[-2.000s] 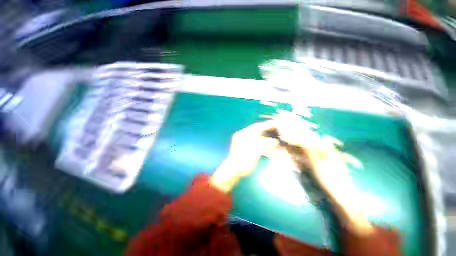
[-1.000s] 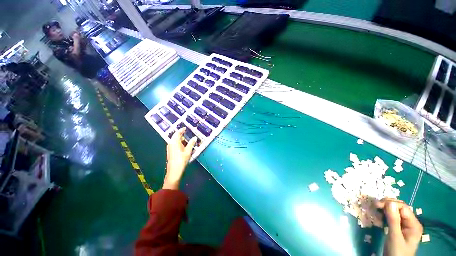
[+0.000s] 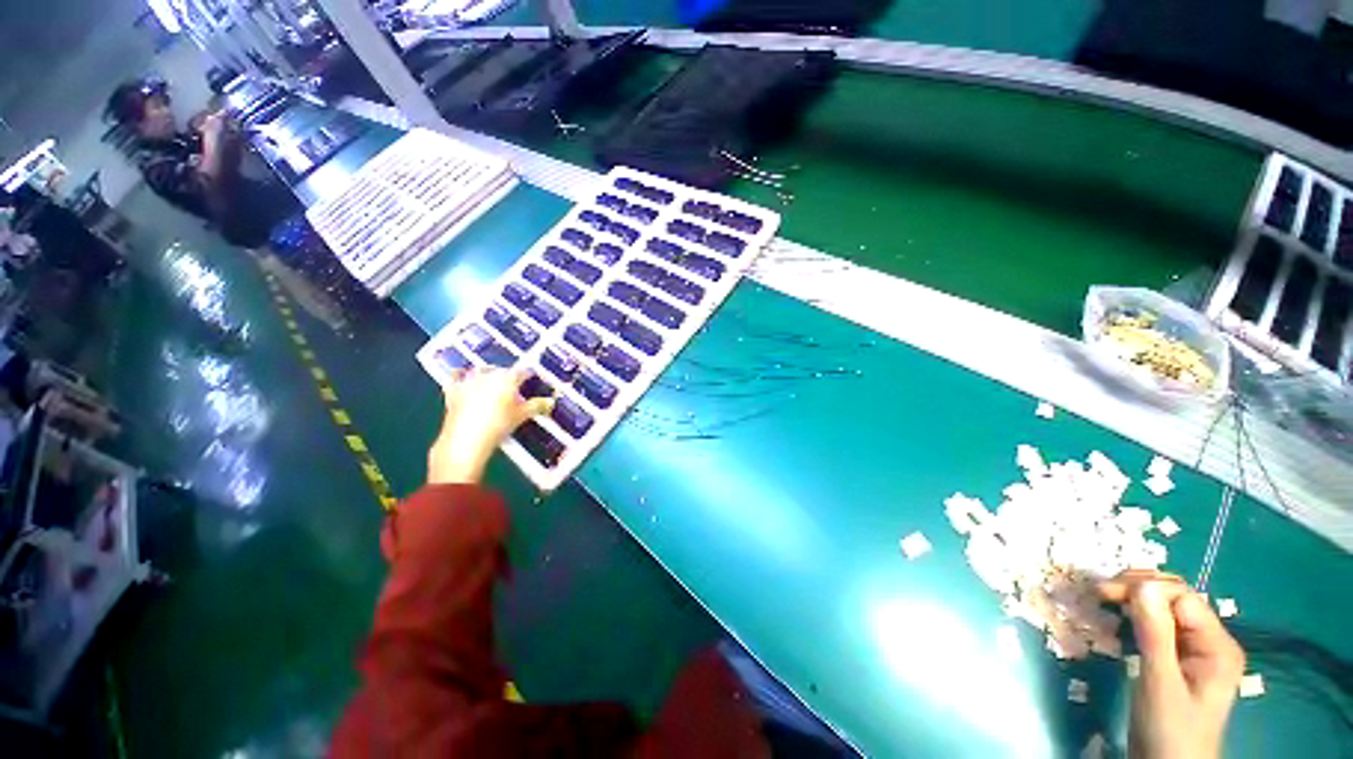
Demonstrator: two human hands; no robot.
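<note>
The left tray (image 3: pixel 675 319), a white frame with rows of slots holding black housings (image 3: pixel 626 326), lies on the green bench. My left hand (image 3: pixel 487 415) is over its near left end, fingers at the slots; whether they grip a housing cannot be told. My right hand (image 3: pixel 1180 638) is at the near right edge of a loose pile of pale squares (image 3: pixel 1061 527). Its thumb and fingertips are together; whether a square is between them is too small to tell. Thin black wires (image 3: pixel 742 371) lie scattered right of the tray.
A clear bag of yellowish parts (image 3: pixel 1157 353) sits on the pale strip behind the pile. Another tray (image 3: pixel 1261 282) is at the right rear. Stacked white trays (image 3: pixel 408 208) stand beyond the left tray. Black wires lie at the right. A person (image 3: pixel 186 156) stands at the far left.
My left hand has moved left and slightly up, from the tray's near corner to slots further along its left end. My right hand stays at the pile. The view has shifted slightly.
</note>
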